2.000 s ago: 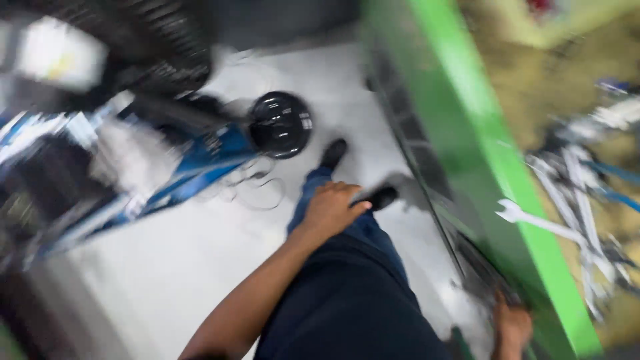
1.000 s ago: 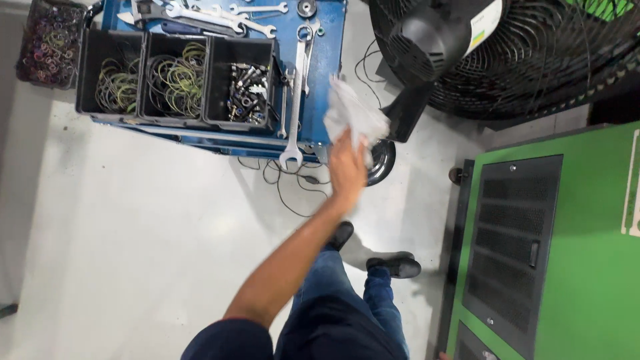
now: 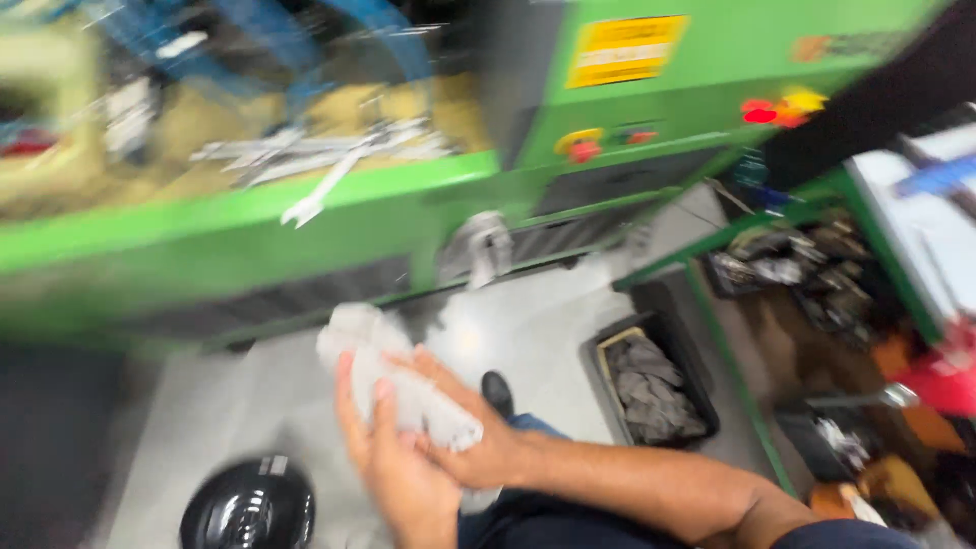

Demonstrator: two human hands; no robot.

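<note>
A crumpled white cloth (image 3: 419, 400) is pressed between my two hands above the floor, below the edge of the green machine. My left hand (image 3: 404, 465) lies against its lower left side, with the fingers pointing up along it. My right hand (image 3: 476, 435) comes in from the right and presses on the other side, its fingers partly hidden by the cloth. Part of the cloth sticks out past the fingertips. The frame is blurred by motion.
Open-end wrenches (image 3: 328, 179) lie on the ledge of the green machine (image 3: 335, 252). Another cloth (image 3: 484, 244) hangs at its side. A black bin (image 3: 652, 381) of grey rags stands on the floor near a green-framed workbench (image 3: 900, 252). A round black base (image 3: 248, 507) is lower left.
The cloth was in my left hand alone beside the blue tool cart; now both hands are on it. The view has swung to the green machine, and the cart is out of view.
</note>
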